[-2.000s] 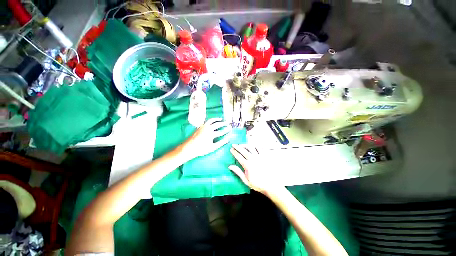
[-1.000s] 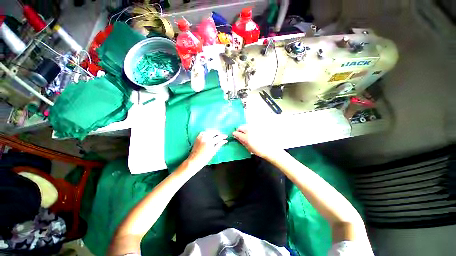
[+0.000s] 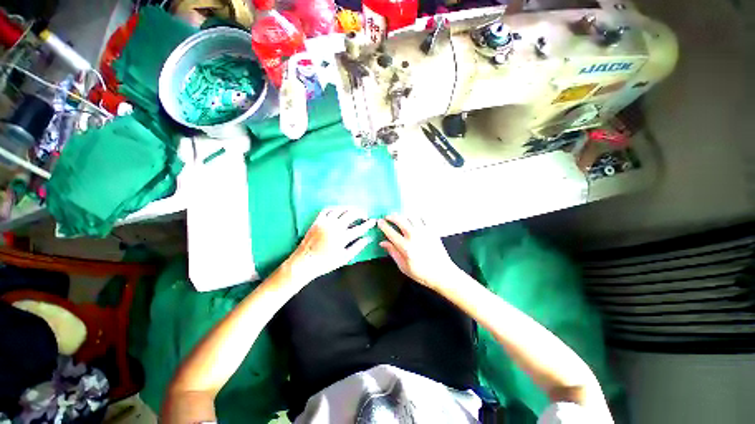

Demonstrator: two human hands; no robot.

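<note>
A green fabric panel (image 3: 269, 186) lies on the white table under the sewing machine's head (image 3: 377, 91). A paler green pocket piece (image 3: 343, 178) lies on it, its upper edge near the needle area. My left hand (image 3: 331, 240) rests on the lower edge of the pocket piece, fingers bent on the cloth. My right hand (image 3: 414, 248) is just right of it, thumb and fingertips at the same edge. The fingertips of both hands nearly meet. Whether they pinch the cloth is hard to tell; the needle tip is not clear.
A metal bowl (image 3: 170, 87) of small green tabs stands at the back left, beside a stack of green pieces (image 3: 108, 174). Dark snips (image 3: 443, 146) lie right of the needle. Red bottles (image 3: 277, 37) stand behind. Green heaps (image 3: 538, 306) hang beside both legs.
Since two seconds ago, both hands have moved from near the machine head to the pocket piece's lower edge. In the last second the view has shifted, and the hands remain at that edge.
</note>
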